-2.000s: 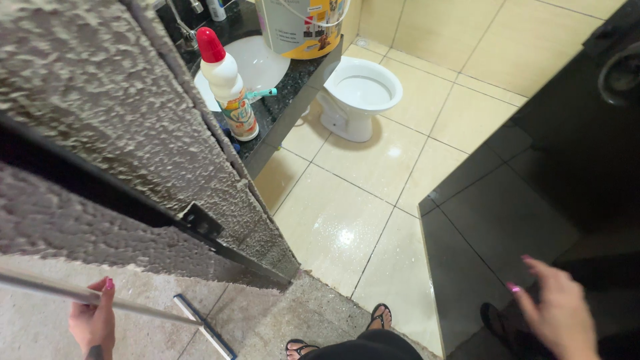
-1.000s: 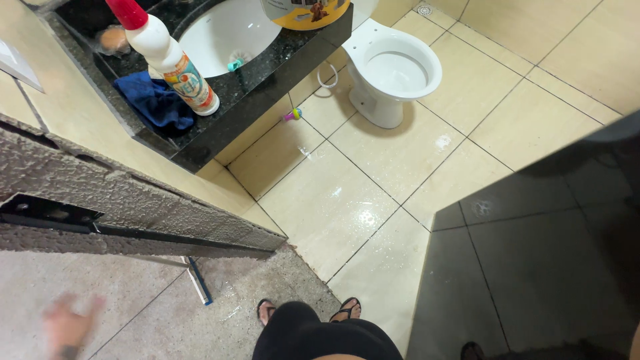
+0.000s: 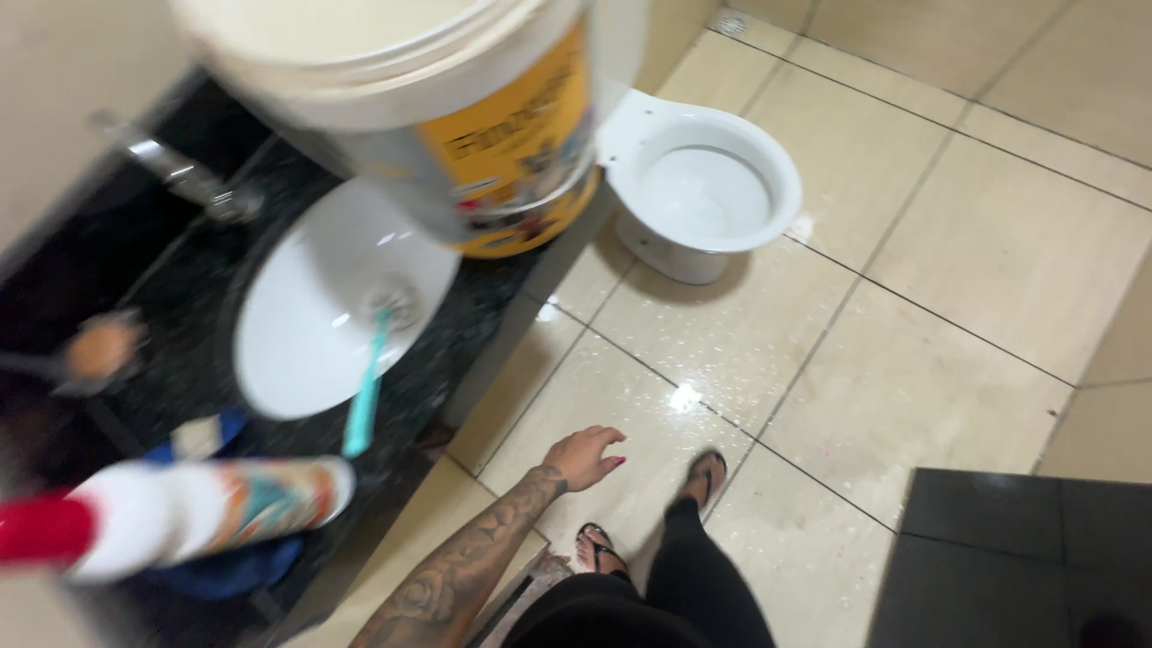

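Note:
My left hand (image 3: 585,459), at the end of a tattooed forearm, hangs over the wet tiled floor with fingers apart, holding nothing. My right hand is out of the frame. At left, on the black stone counter (image 3: 423,378), an oval white sink (image 3: 297,324) has a turquoise-handled brush (image 3: 363,405) lying across its rim, head near the drain. A white plastic bottle with a red cap (image 3: 189,513) stands by a blue cloth (image 3: 261,576). A large white bucket with a yellow label (image 3: 513,135) is on the counter at the sink's far side.
The white toilet bowl (image 3: 702,189), without a seat, stands beyond the counter. Wet beige tiles (image 3: 810,387) run ahead, with a drain (image 3: 731,22) in the far corner. A glossy black door panel (image 3: 1008,549) is at lower right; a chrome faucet (image 3: 184,171) rises behind the sink.
I have stepped from the rough grey floor onto the beige tiles, and the view is closer to the counter. My right hand, seen two seconds ago, has left view. The squeegee is out of view.

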